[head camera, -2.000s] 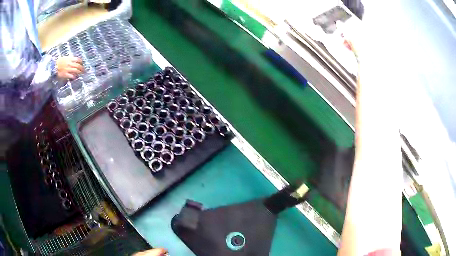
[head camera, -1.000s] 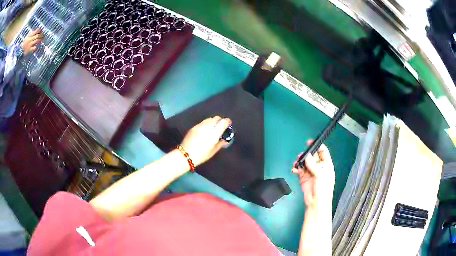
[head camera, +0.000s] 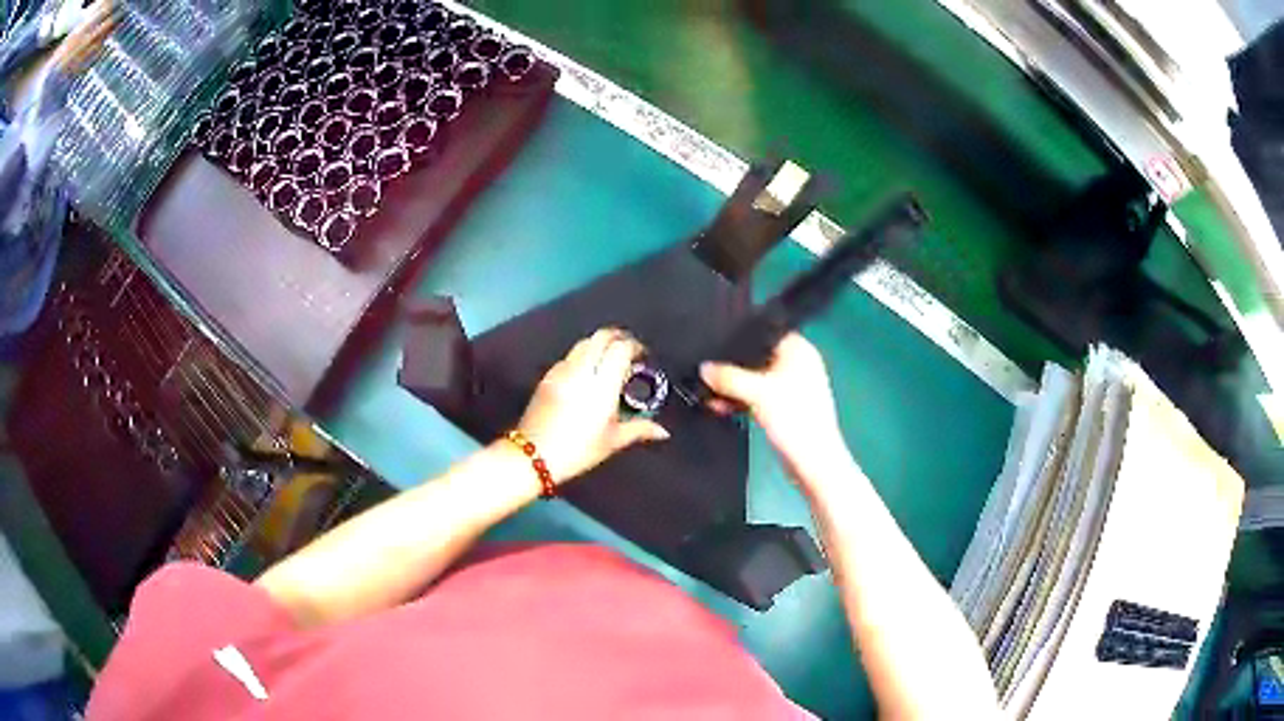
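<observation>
A black triangular fixture (head camera: 577, 317) with three raised corner blocks lies on the teal mat; one corner has a light tab. A small ring hub (head camera: 644, 389) sits at its centre. My left hand (head camera: 584, 409) is round the hub, fingers behind it and thumb in front. My right hand (head camera: 775, 402) holds a long black arm (head camera: 831, 278) by its near end, close to the hub's right side. The arm slants up and right over the fixture, its far end over the bench edge. Whether the arm touches the hub cannot be told.
A dark tray (head camera: 261, 268) with rows of rings (head camera: 352, 127) is at upper left. Clear blister trays (head camera: 141, 99) lie beyond it. A stack of sheets (head camera: 1127, 521) with black arms (head camera: 1148, 634) is at right. A green conveyor (head camera: 873, 127) runs beyond the bench edge. A wire rack (head camera: 225, 423) is at left.
My right hand has moved left with the black arm, from beside the fixture to beside the hub. My left hand stays at the hub, its thumb now spread in front. The dark shape on the conveyor has shifted right.
</observation>
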